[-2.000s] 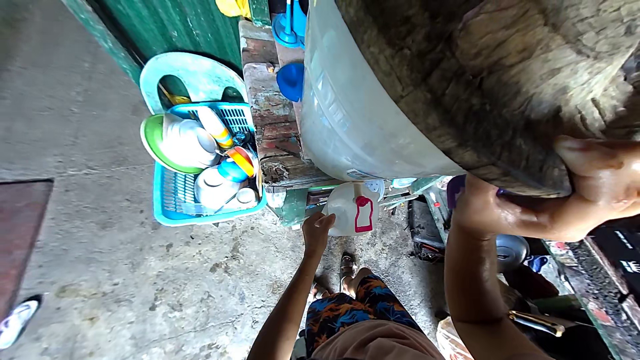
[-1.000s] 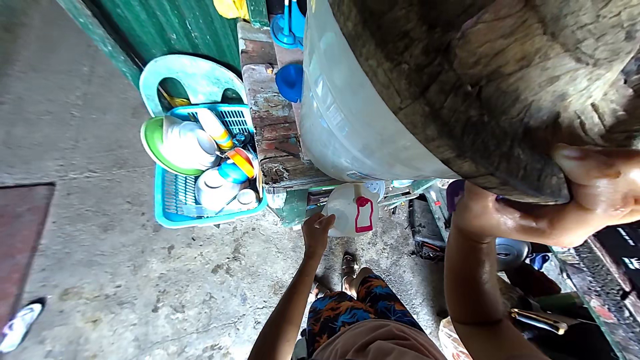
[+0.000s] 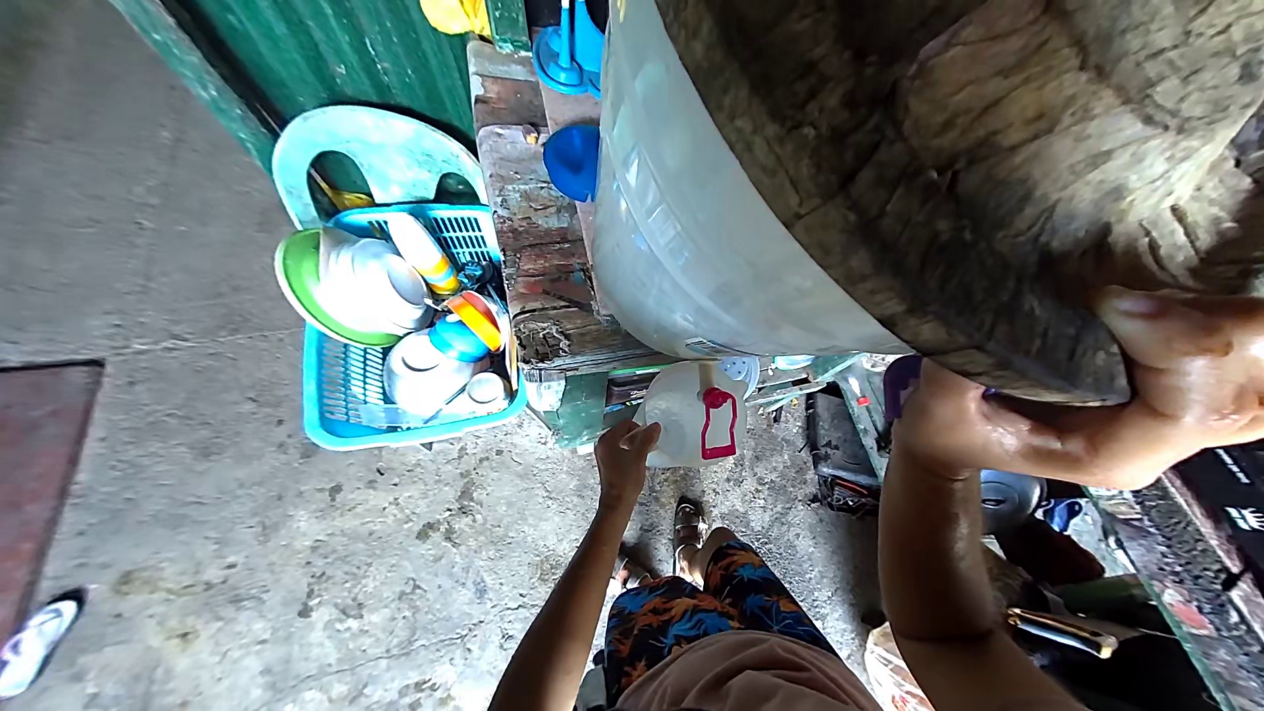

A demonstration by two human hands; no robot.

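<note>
My left hand (image 3: 624,459) holds a translucent plastic jug (image 3: 681,420) with a pink handle and pink cap at its near side, just below the rim of a large whitish plastic container (image 3: 731,227). Wet and shiny, my right hand (image 3: 1175,395) grips the edge of a thick round wooden board (image 3: 987,197), thumb on the upper face and fingers on the other side. The board lies close against the big container and hides part of it. Whether anything flows into the jug cannot be seen.
A light-blue basket (image 3: 326,395) of bowls, cups and plates stands at the left, beside a pale-blue plastic seat (image 3: 395,148). A weathered wooden bench (image 3: 543,227) carries a blue dish (image 3: 573,163). A metal pot lid (image 3: 1009,499) and a white-and-dark shoe (image 3: 38,642) are also in view.
</note>
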